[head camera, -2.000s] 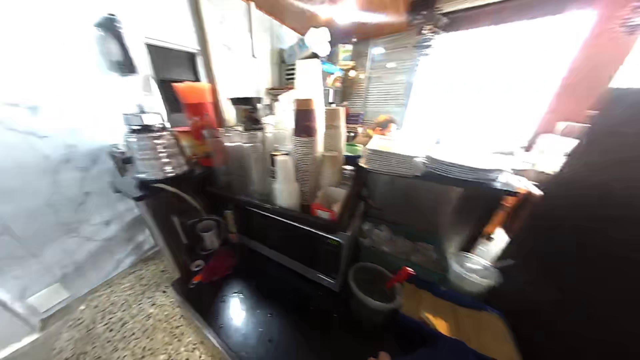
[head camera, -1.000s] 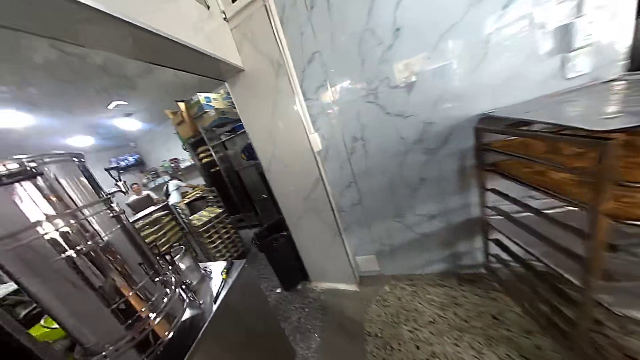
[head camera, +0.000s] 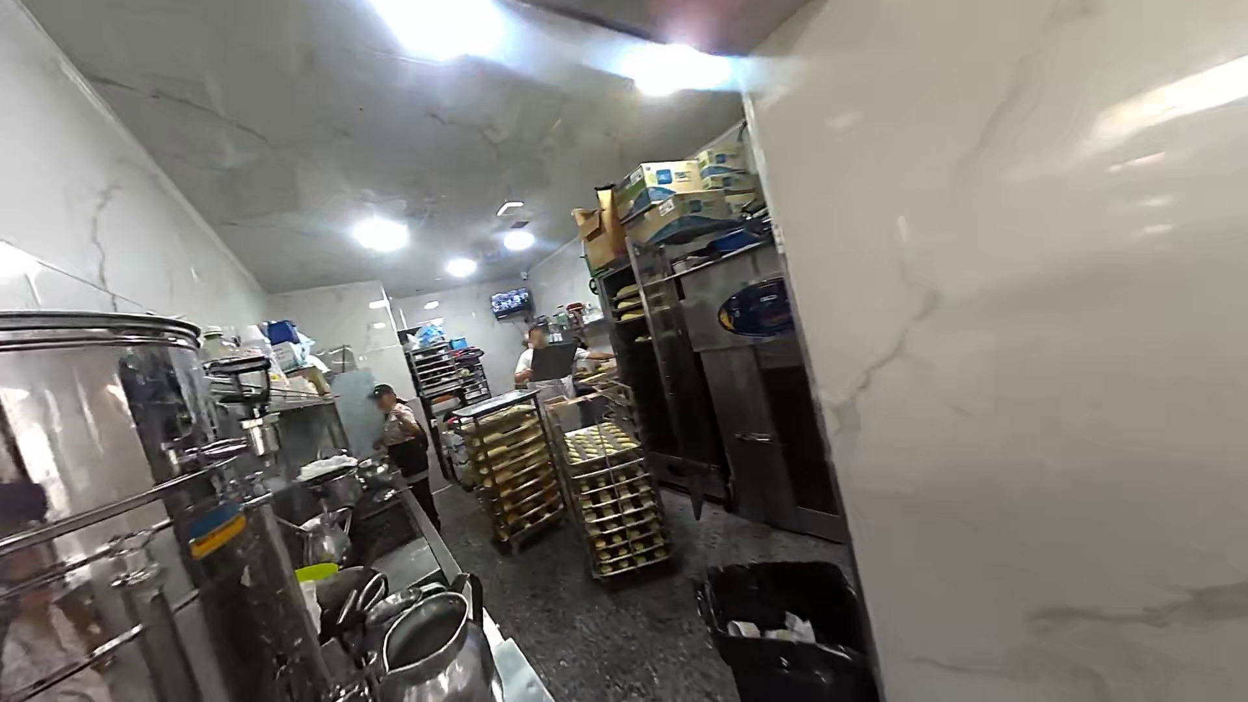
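Observation:
Neither my left hand nor my right hand shows in the head view, so what they hold cannot be seen. Close at the left stands a large polished steel urn (head camera: 93, 419) with taps and rails. Below it, at the bottom of the view, a stainless steel pitcher (head camera: 429, 634) rests on the counter among other metal vessels. A lime green item (head camera: 317, 572) lies behind them, partly hidden.
A black bin (head camera: 780, 624) with crumpled paper stands beside the marbled wall (head camera: 1024, 390). Farther back are two tray racks (head camera: 619, 512) (head camera: 512, 468) of dough pieces, a steel oven (head camera: 736, 409) with boxes (head camera: 673, 190) on top, and two people (head camera: 405, 439) (head camera: 531, 356).
The view has swung from a counter with stacked cups, past a marbled wall and a tray rack, to the kitchen. A hand's edge at the bottom of the oldest frame is gone.

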